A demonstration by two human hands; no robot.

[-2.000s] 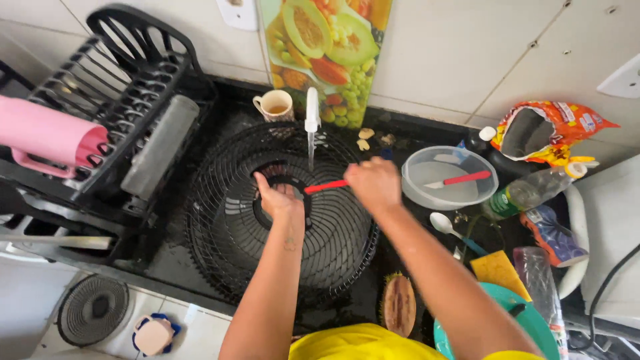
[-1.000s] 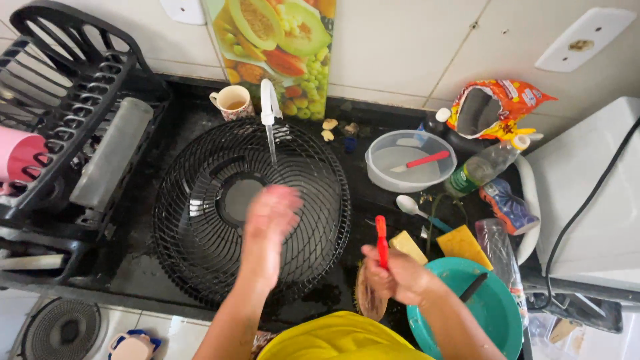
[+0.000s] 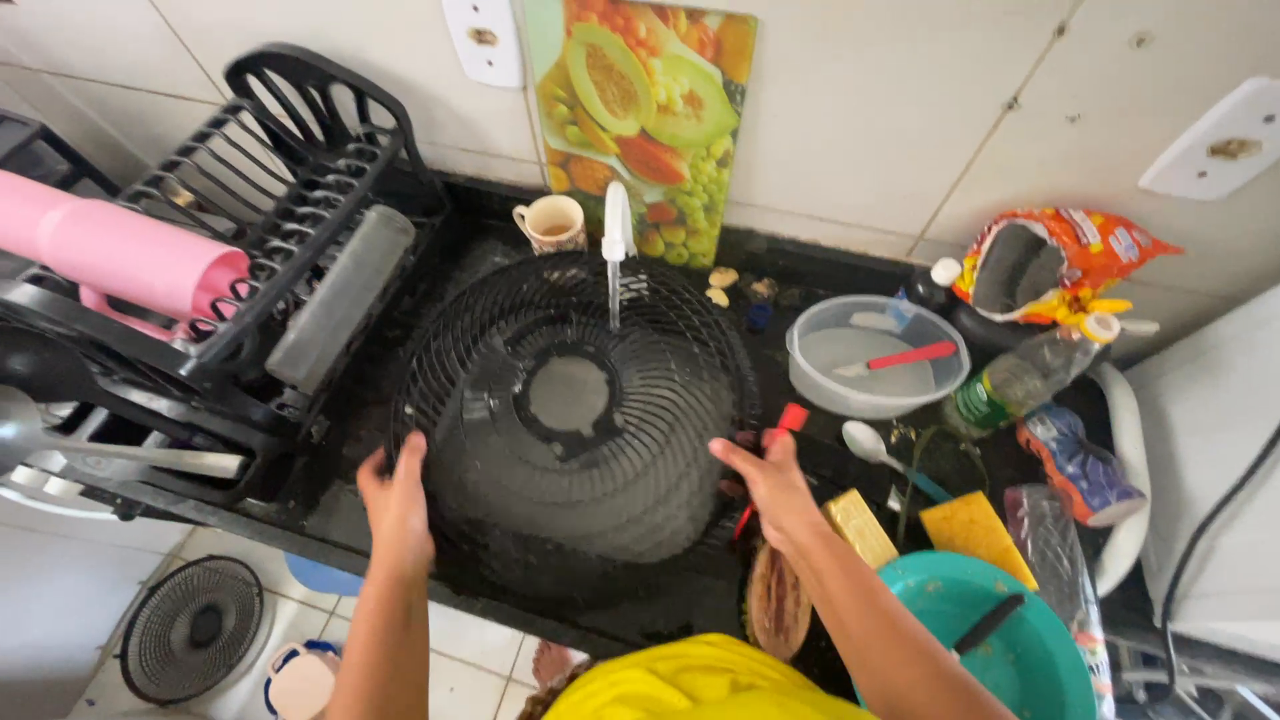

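A round black plastic fan grille point(image 3: 640, 440) lies over the sink, under a white faucet point(image 3: 617, 225) with water running onto it. My left hand point(image 3: 398, 505) grips the grille's left rim. On the right rim is my right hand point(image 3: 768, 480), its fingers partly hidden behind the edge. A red-handled tool point(image 3: 793, 417) shows at my right hand, its red end above and a thin red part below; whether it is held in the palm or lies beneath cannot be told. A brush point(image 3: 780, 605) lies just below that hand, bristles or back unclear.
A black dish rack point(image 3: 335, 150) with a pink tumbler point(image 3: 130, 245) stands left. Behind are a mug point(image 3: 553, 224) and a fruit-print glass board point(image 3: 650, 120). At right are a plastic tub point(image 3: 880, 385), a bottle point(image 3: 1035, 370), a yellow sponge point(image 3: 978, 535) and a teal basin point(image 3: 1000, 650).
My left hand has moved from over the grille's middle to its left rim. My right hand has moved from beside the basin to the right rim.
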